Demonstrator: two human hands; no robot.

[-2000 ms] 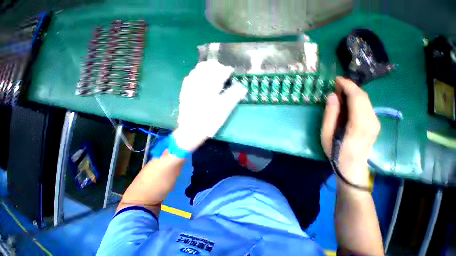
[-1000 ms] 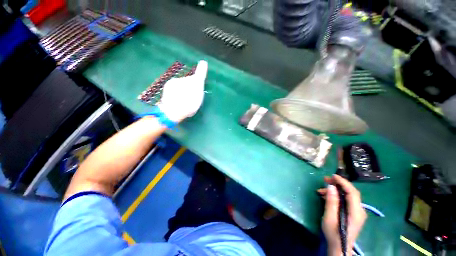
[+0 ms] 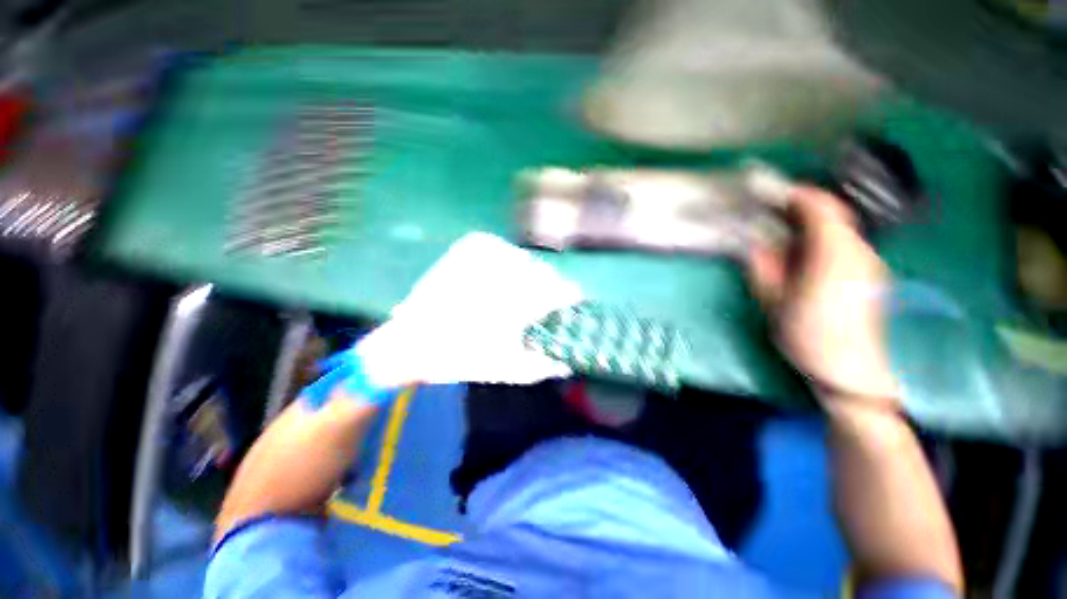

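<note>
The frame is blurred. My left hand (image 3: 480,314), in a white glove with a blue wrist strap, holds one end of a green PCB panel (image 3: 620,343) near the bench's front edge. My bare right hand (image 3: 828,293) has its fingers bent at the right end of the metal support block (image 3: 644,211). The soldering iron cannot be made out clearly in it. The panel lies in front of the block, apart from it, slightly tilted.
Waiting PCB panels (image 3: 304,181) lie at the left on the green mat (image 3: 456,117). The fume extractor hood (image 3: 725,82) hangs behind the block. The dark solder dross tray (image 3: 878,181) is at the upper right. A dark stand (image 3: 1041,263) is at the far right.
The view has swung back from the left. My left hand has come from the waiting panels to the front edge and now holds a panel. My right hand is now beside the block.
</note>
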